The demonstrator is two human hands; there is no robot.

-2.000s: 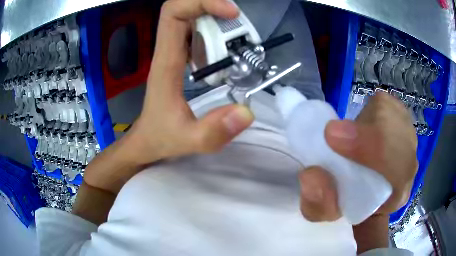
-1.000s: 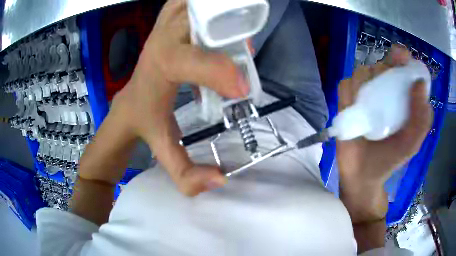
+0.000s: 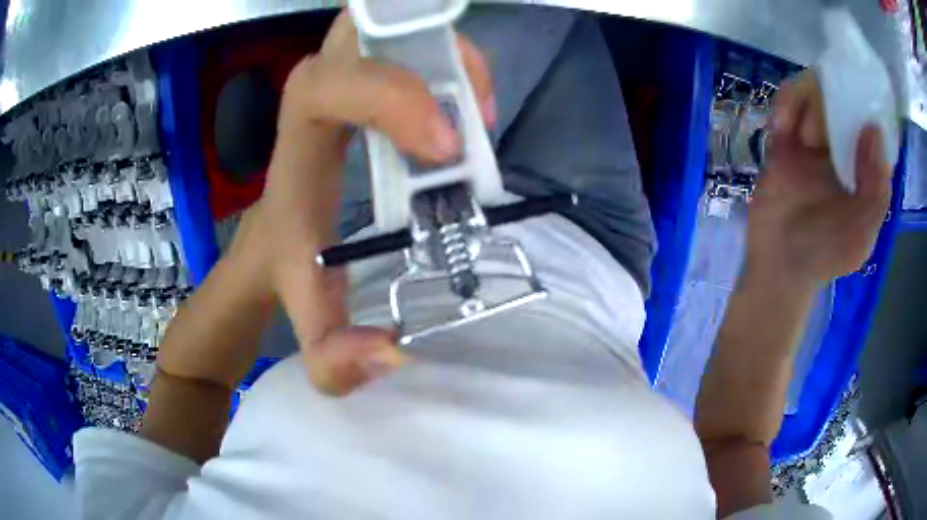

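Observation:
My left hand (image 3: pixel 325 183) holds a silver-white lever (image 3: pixel 432 132) over my lap, its upper end near the bench edge. A black cross pin (image 3: pixel 529 209) sticks out on both sides. A small coil spring (image 3: pixel 455 254) sits at its middle. A wire bail (image 3: pixel 478 313) hangs around the spring, and my left thumb touches its left corner. My right hand (image 3: pixel 818 208) is at the right, holding a translucent white squeeze bottle (image 3: pixel 856 96) beside the bench edge, away from the lever. The bottle is blurred and its nozzle cannot be made out.
The steel bench edge (image 3: pixel 610 12) curves across the top. A left blue bin (image 3: pixel 189 152) holds rows of lever assemblies (image 3: pixel 127 234). A right blue bin (image 3: pixel 683 193) holds more assemblies (image 3: pixel 734 137) and a pale liner sheet (image 3: pixel 701 315). A red crate (image 3: pixel 229 193) stands below.
The bottle has moved from beside the bail up and right to the bench edge. The lever has turned, so its spring and bail face the camera, and has shifted slightly left.

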